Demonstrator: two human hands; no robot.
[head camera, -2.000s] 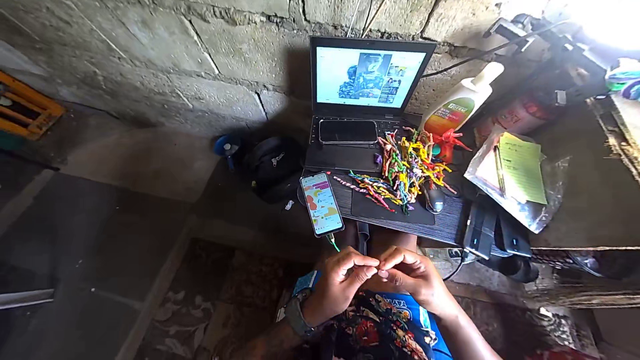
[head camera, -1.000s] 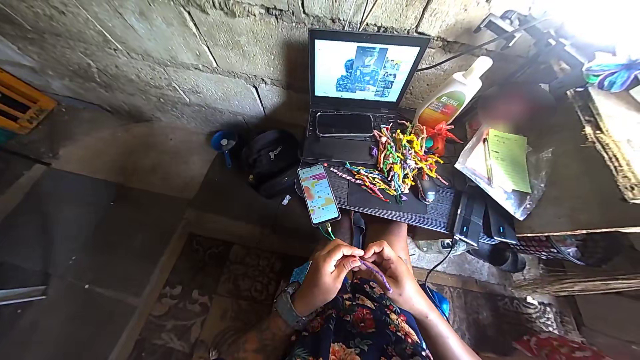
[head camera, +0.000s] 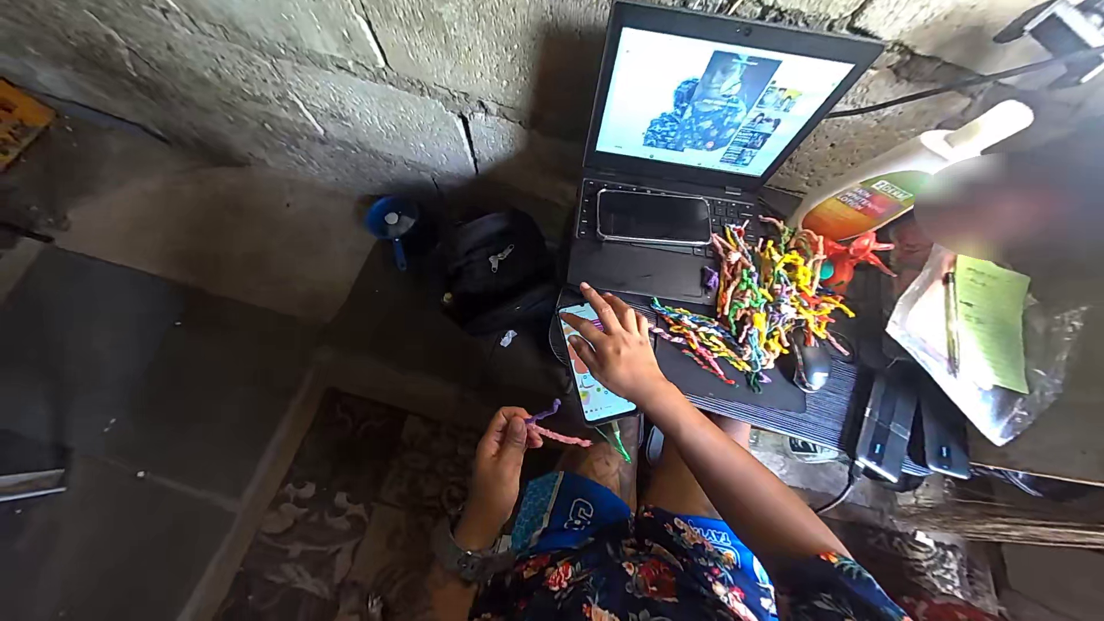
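My left hand (head camera: 511, 435) pinches a pink and purple twisted yarn piece (head camera: 556, 434) between thumb and fingers, above my lap. Over a lit smartphone (head camera: 604, 398) at the desk's front edge, my right hand (head camera: 614, 345) is spread with its fingers apart and its fingertips at the upper part of the screen. No object shows in that hand. A green-ended cable (head camera: 618, 442) hangs at the phone's lower end. To the right lies a pile of multicoloured yarn pieces (head camera: 763, 302), partly over the front of the open laptop (head camera: 638, 269).
A dark phone (head camera: 654, 216) rests on the laptop keyboard. Near the yarn are a computer mouse (head camera: 811, 364), a red figure (head camera: 854, 257) and a lotion bottle (head camera: 871, 194). A plastic bag (head camera: 923, 323) with a pen and green paper lies right. A black bag (head camera: 496, 267) stands left of the laptop.
My hands were together above my lap, with the yarn piece between them one second ago. My right hand has moved forward to the lit phone; my left hand now holds the yarn alone. The view is nearer.
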